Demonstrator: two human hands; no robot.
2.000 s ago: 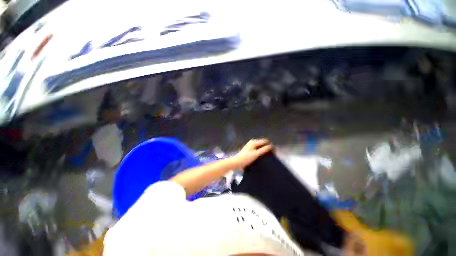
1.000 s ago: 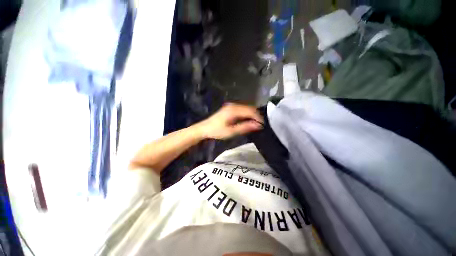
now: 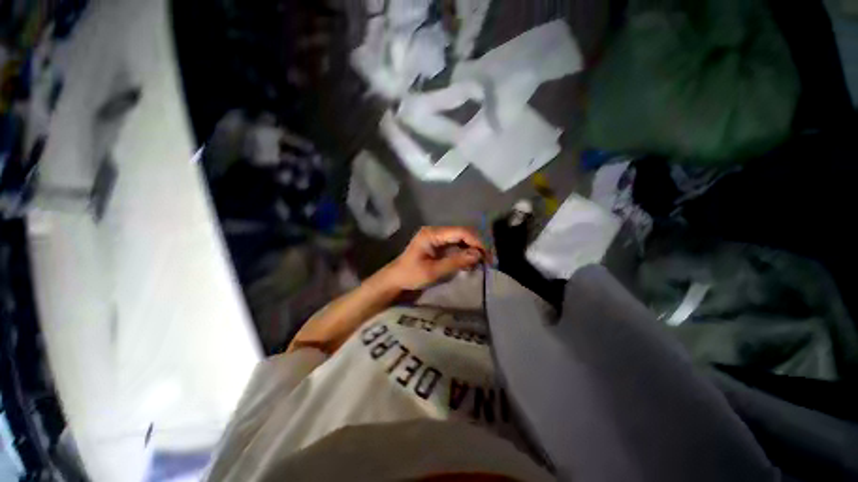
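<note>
My left hand [image 3: 437,256] is in the middle of the head view, its fingertips pinching the upper edge of a long cloth piece. The piece shows a pale grey side [image 3: 621,377] and a dark edge, and hangs in front of my shirt towards the lower right. A black part [image 3: 519,259] shows just beyond the fingertips. My right hand is not visible. The picture is somewhat blurred.
A long white table [image 3: 155,254] runs along the left. White scraps [image 3: 513,122] lie on the floor ahead. A green sack [image 3: 691,80] stands at the upper right, with another greenish bundle [image 3: 753,306] below it. Dark clutter lies beside the table.
The view has turned and moved along the table to other floor scraps and sacks. My left hand still holds the cloth, whose grey side now hangs lower and closer to my shirt.
</note>
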